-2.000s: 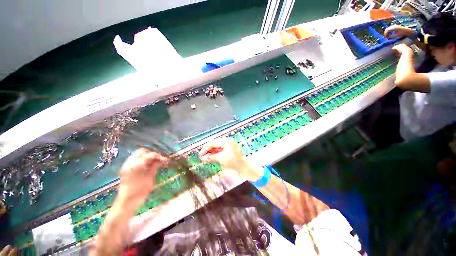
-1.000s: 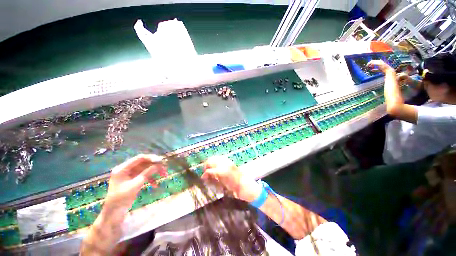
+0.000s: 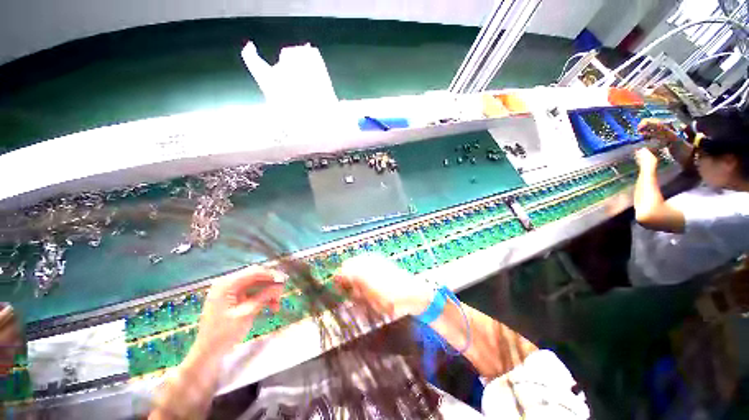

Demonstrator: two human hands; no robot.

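Green circuit boards [image 3: 460, 240] with rows of blue dots lie in two long rows in the line rail [image 3: 107, 309]. My left hand [image 3: 238, 305] is over the boards, thumb and forefinger pinched at a small pale bit, probably a component. My right hand [image 3: 374, 283] is over the boards to its right, partly behind blurred hair strands; I cannot tell whether its fingers hold anything. A blue strap [image 3: 433, 305] is on my right wrist. Silvery leaded components [image 3: 212, 209] lie in heaps on the green mat [image 3: 275, 209].
A grey clear sheet [image 3: 355, 201] with small coppery parts [image 3: 382, 162] lies on the mat. A white block [image 3: 78, 358] lies across the boards at left. Blue bins [image 3: 604, 130] and a coworker [image 3: 694, 184] are at right. Another person's hand [image 3: 8, 336] shows at the left edge.
The view has shifted, so the bench sits lower than two seconds ago. My left-hand fingers, spread apart one second ago, are now pinched. The coworker's arms have moved. The left-edge hand is more visible.
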